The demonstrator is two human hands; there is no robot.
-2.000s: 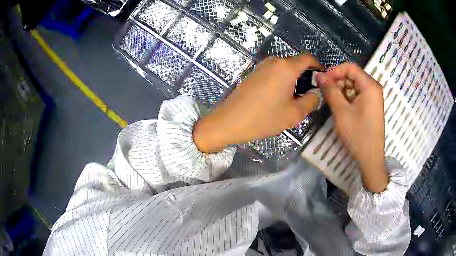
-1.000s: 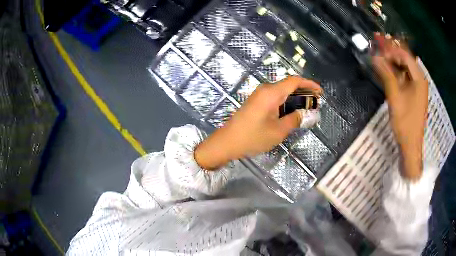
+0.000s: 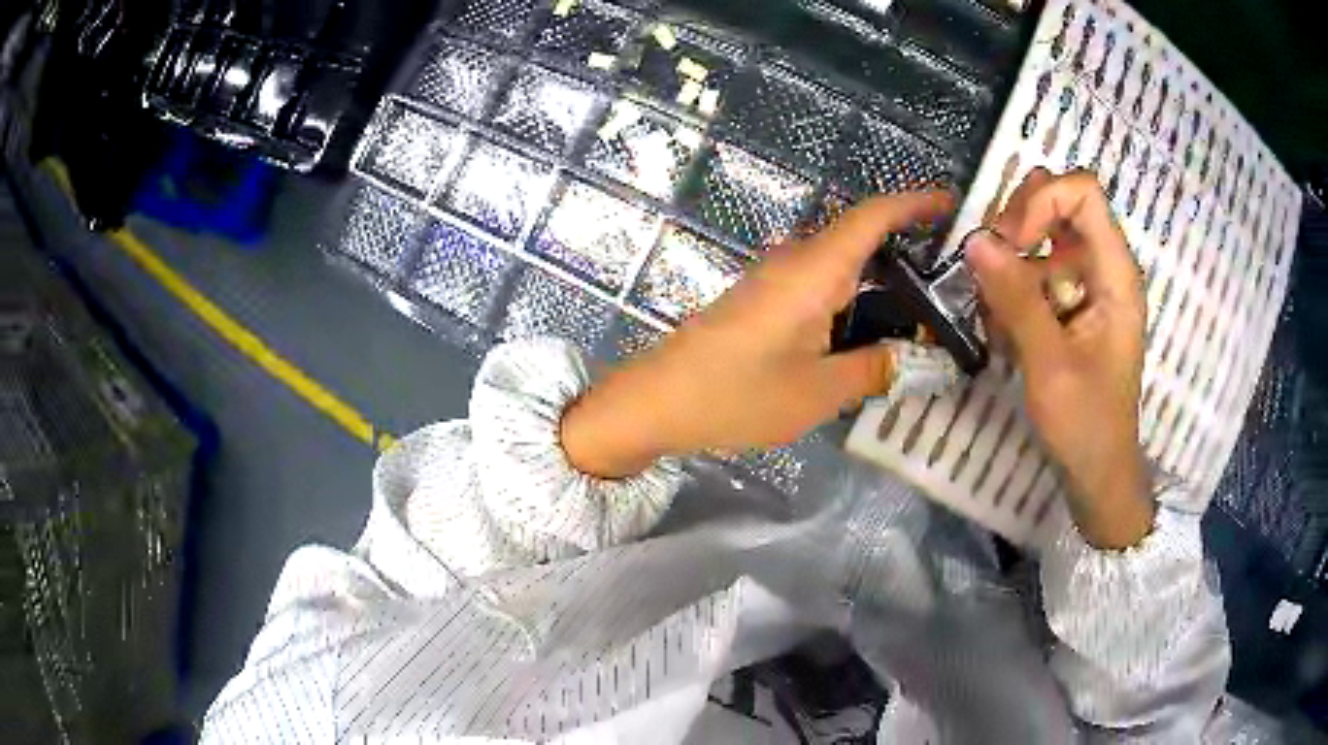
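Note:
My left hand (image 3: 743,342) is closed on a small black housing (image 3: 871,317), held between thumb and fingers, with a whitish cover on the thumb. A dark bar-shaped part (image 3: 939,313) shows at the housing's right end. My right hand (image 3: 1070,328) meets it there, its fingertips pinching a small silvery piece (image 3: 955,285) against the dark part. Whether the pieces are joined cannot be told. The white slotted tray (image 3: 1194,291) with rows of narrow parts lies beneath and beyond my right hand.
A clear blister tray (image 3: 503,182) with square pockets lies ahead and left, with small pale pieces (image 3: 693,80) in its far pockets. A dark shiny tray (image 3: 240,95) is at upper left. The grey floor has a yellow line (image 3: 240,338). A small white scrap (image 3: 1285,616) is at far right.
My right hand has come back from the far right to my left hand, now with a silvery piece at its fingertips. The view has shifted, and the dark part now sticks out at a slant.

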